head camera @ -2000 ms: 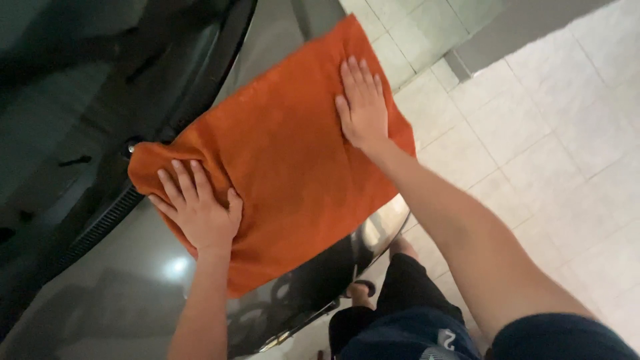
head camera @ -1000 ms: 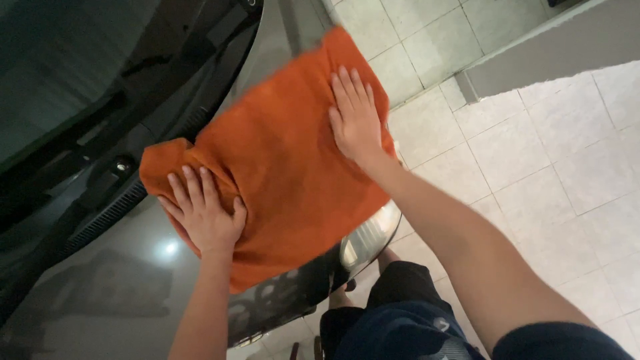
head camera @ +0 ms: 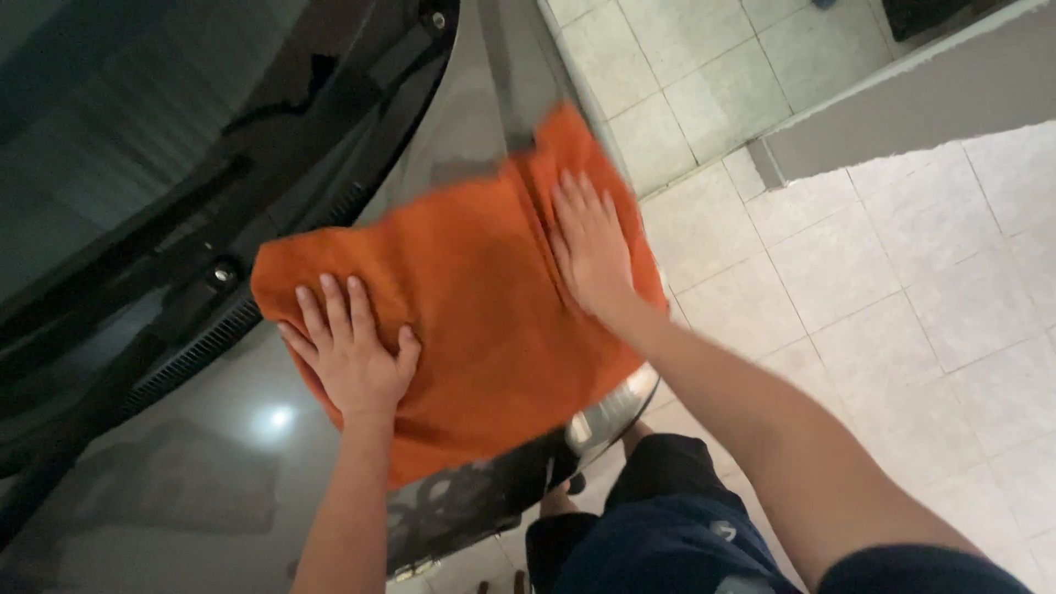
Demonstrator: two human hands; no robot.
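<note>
An orange cloth (head camera: 478,322) lies spread over the front corner of a dark grey car's hood (head camera: 206,470). My left hand (head camera: 355,355) rests flat on the cloth's left part, fingers apart. Near the cloth's right edge my right hand (head camera: 590,247) presses flat, its fingers slightly spread, with a fold running beside it. Neither hand grips the cloth. The cloth's upper edge is blurred. Below its lower right edge the car's headlight (head camera: 615,412) shows; the metal under the cloth is hidden.
The windshield (head camera: 124,124) and a black wiper arm (head camera: 107,396) lie at the left, with the cowl grille (head camera: 194,355) beside the hood. A low grey wall (head camera: 899,115) stands on the tiled floor (head camera: 866,289) at the right. My legs are close to the bumper.
The cloth's upper right part has drawn down and bunched into folds beside my right hand, baring more of the fender. Both hands remain on the cloth.
</note>
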